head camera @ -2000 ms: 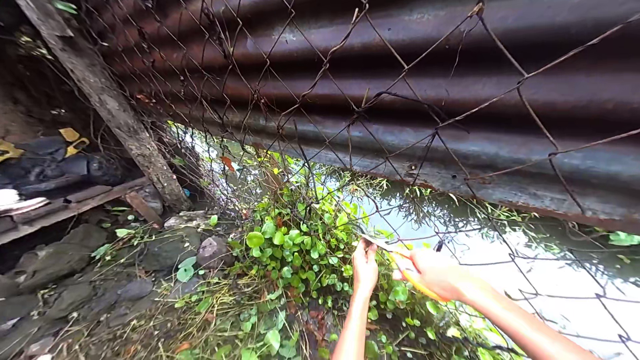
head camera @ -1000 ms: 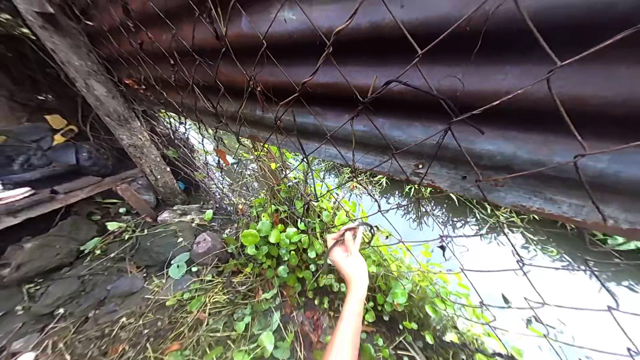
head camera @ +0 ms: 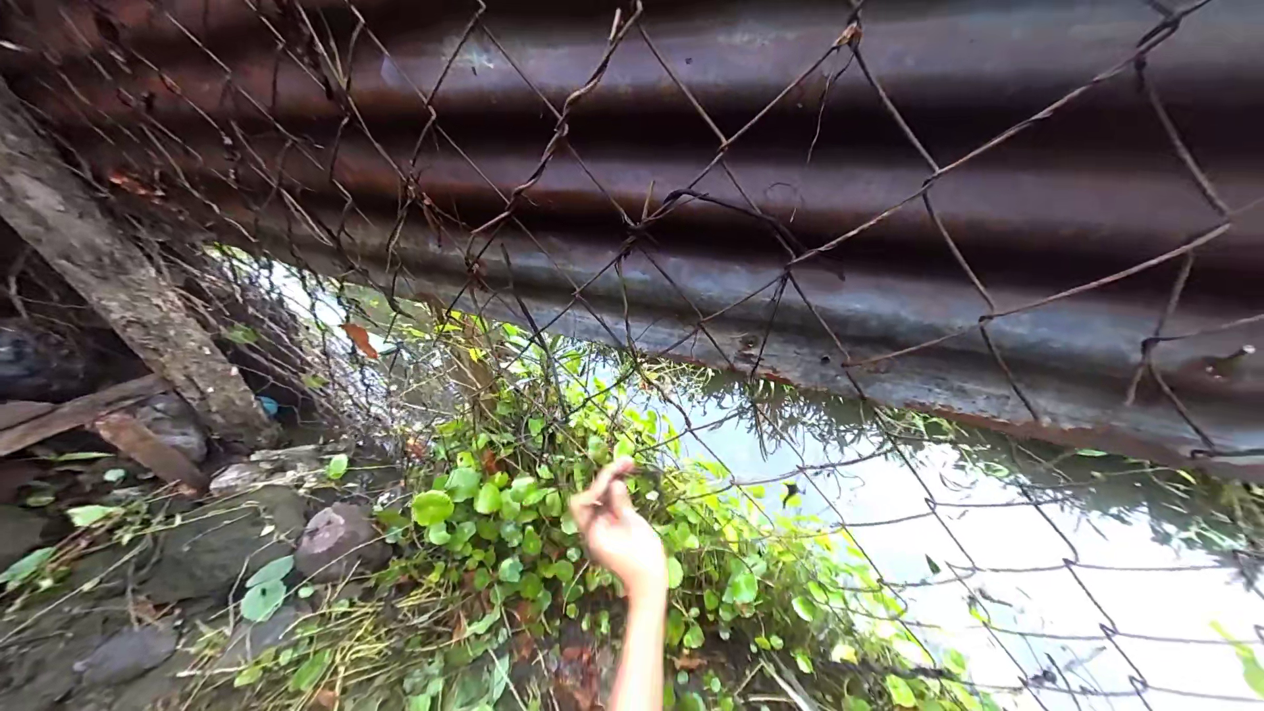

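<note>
My left hand (head camera: 617, 523) is raised over the leafy green plants (head camera: 523, 504) beside the rusty chain-link fence (head camera: 632, 227). Its fingers are bent close together near the wire mesh; motion blur hides whether a thin stem or wire is between them. The forearm comes up from the bottom edge, right in front of the leaves. My right hand is out of view.
Rusty corrugated metal sheeting (head camera: 790, 188) spans the upper view behind the fence. Water (head camera: 948, 533) shows below it at the right. At the left stand a leaning wooden post (head camera: 128, 276), boards (head camera: 148, 449) and stones (head camera: 341, 541).
Two seconds ago my right hand was in view at the fence with an orange-handled tool; it has left the view. My left hand remains near the plants and mesh.
</note>
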